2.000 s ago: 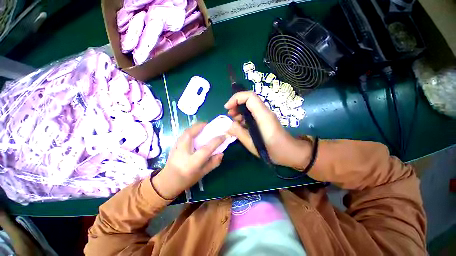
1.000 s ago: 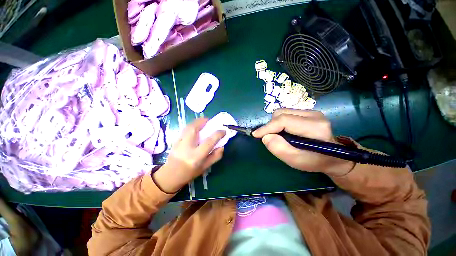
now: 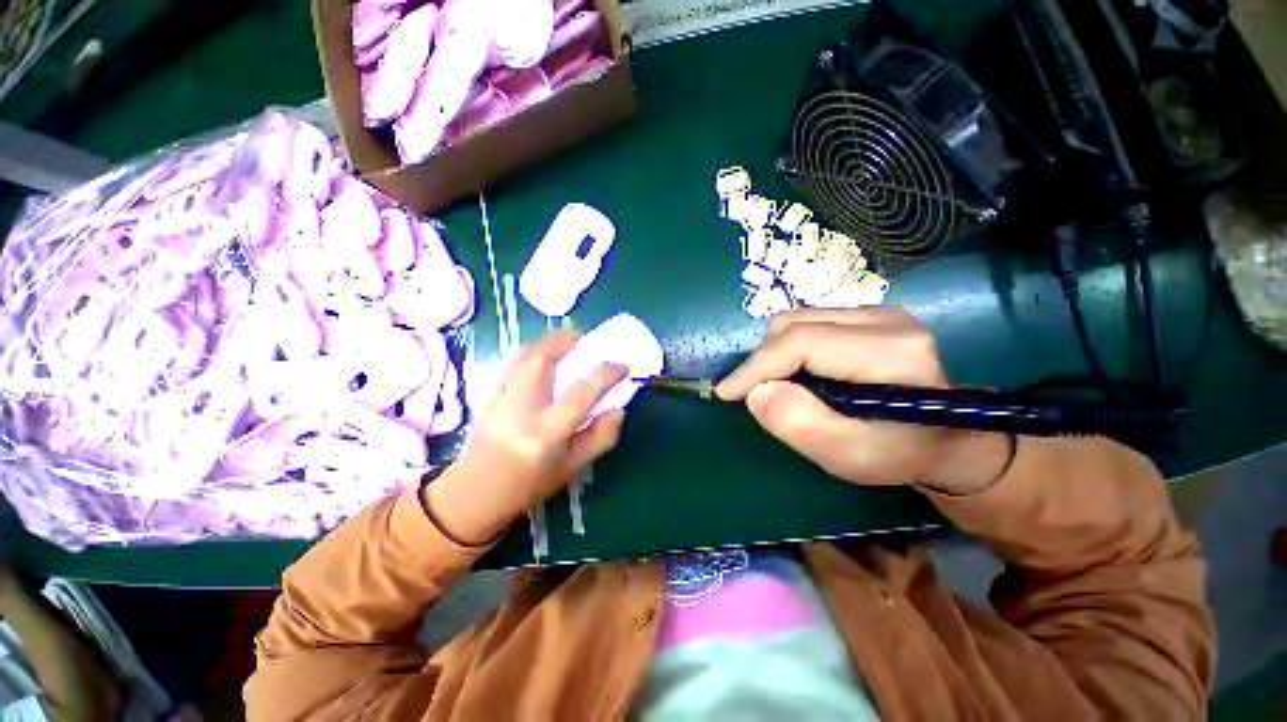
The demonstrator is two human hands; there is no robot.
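My left hand (image 3: pixel 529 430) holds a pale pink plastic housing (image 3: pixel 615 347) above the bench, fingers over its lower left part. My right hand (image 3: pixel 854 395) grips a black soldering iron (image 3: pixel 974 409) like a pen. Its thin metal tip points left and meets the lower right part of the housing; glare hides the detail there. A second housing (image 3: pixel 568 260) with a small dark opening lies on the bench above my left hand. Small whitish-yellow inserts (image 3: pixel 805 257) lie in a loose pile above my right hand.
A clear bag of housings (image 3: pixel 226 339) bulges at the left. A brown cardboard box (image 3: pixel 508 137) of housings stands at the top. A black fan (image 3: pixel 875 172) and cords are at the upper right. Thin clear strips (image 3: pixel 576 504) lie below my left hand. Another person's arm (image 3: pixel 57 656) shows at lower left.
My right hand has brought the iron from pointing upward to lying nearly level, its tip at the housing. Since the last earlier frame, the tip has moved slightly down along the housing.
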